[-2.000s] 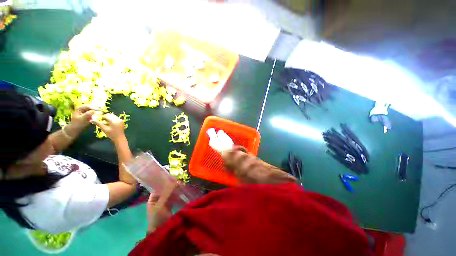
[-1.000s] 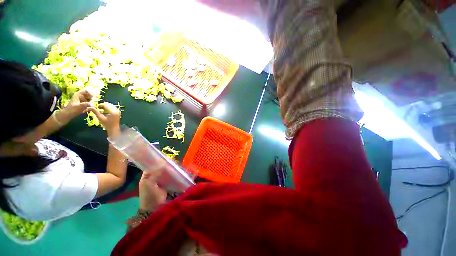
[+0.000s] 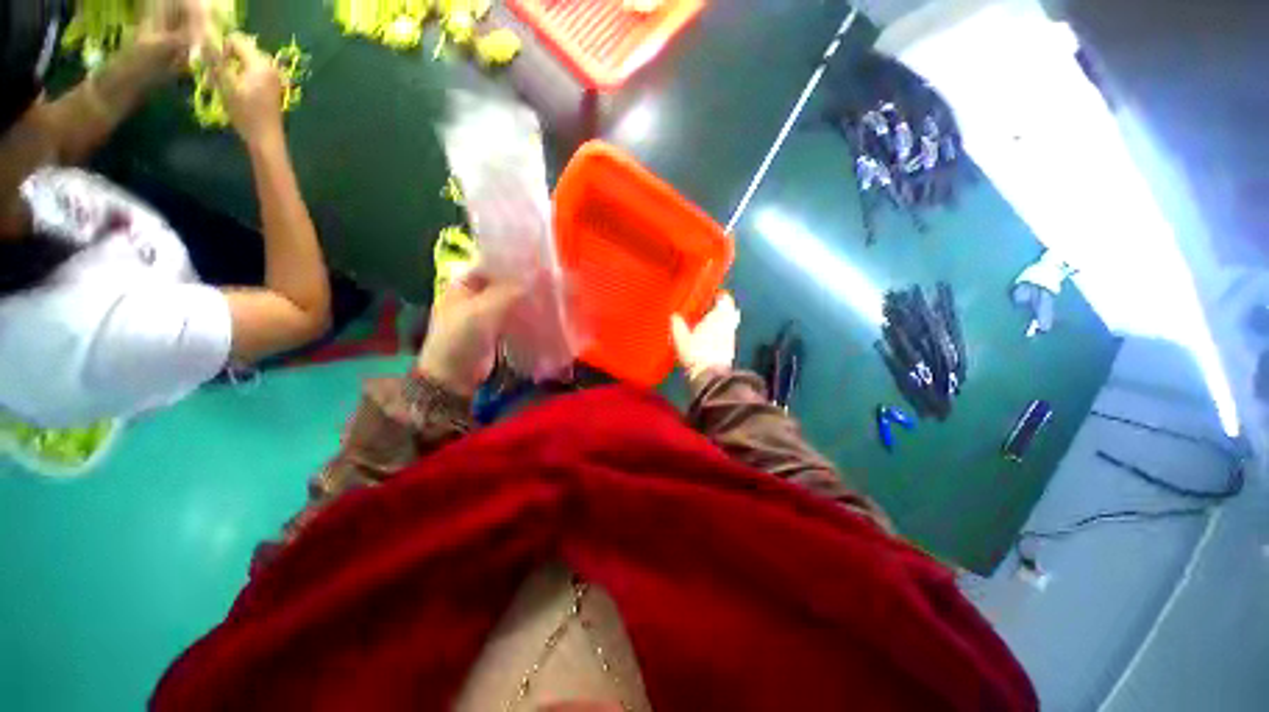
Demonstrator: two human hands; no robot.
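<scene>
My left hand (image 3: 471, 331) is shut on a clear plastic bag (image 3: 512, 202), which stands up from the hand and is blurred. The bag overlaps the left side of the orange-red basket (image 3: 619, 264). My right hand (image 3: 710, 337) grips the basket's right near rim, with the thumb at the inner side. I see nothing inside the visible part of the basket.
Another person (image 3: 132, 299) works with yellow-green pieces (image 3: 209, 86) at the left. A second basket (image 3: 612, 35) is at the top. Black strap bundles (image 3: 921, 348), blue-handled nippers (image 3: 891, 423) and a dark rectangle (image 3: 1027, 429) lie right.
My right hand held a white thing over the basket, then the arm reached out far forward; now it is back at the basket's rim, without the white thing. The bag now stands more upright.
</scene>
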